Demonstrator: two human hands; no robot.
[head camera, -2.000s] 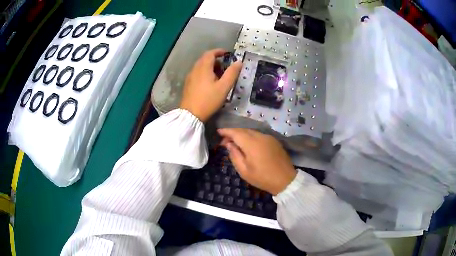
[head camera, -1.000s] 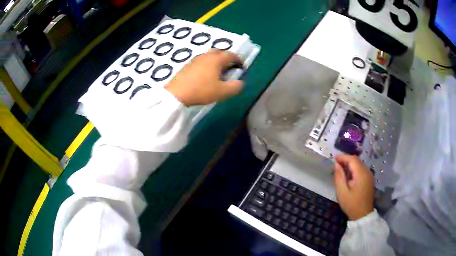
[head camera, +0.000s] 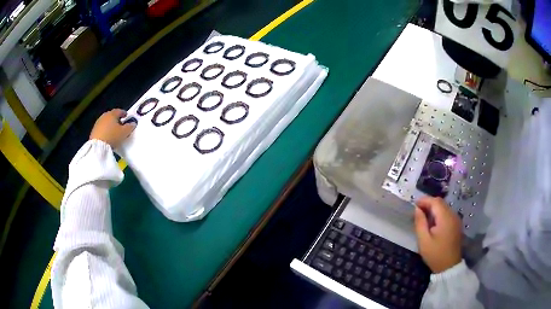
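Observation:
My left hand (head camera: 112, 128) is at the left edge of the white tray stack (head camera: 175, 178), its fingers on a dark ring part (head camera: 129, 121) that is mostly hidden by them. Several dark rings (head camera: 209, 140) lie in rows on the top sheet. My right hand (head camera: 440, 235) is at the front edge of the perforated work plate (head camera: 408, 192), fingers loosely curled, with no part visible in it. The black marking fixture (head camera: 436, 171) on the plate shows a purple-pink glow around a circular outline.
A grey base slab (head camera: 368, 136) lies left of the plate. A black keyboard (head camera: 368, 265) is in front. Behind are a loose ring (head camera: 444, 86), two dark blocks (head camera: 488, 117) and the box marked 05 (head camera: 474, 24). A pale tray stack (head camera: 522, 199) stands at the right.
The view has turned left. My left hand left the plate area, crossed the tray stack, and is now at its left edge. My right hand moved from over the keyboard to the plate's front edge.

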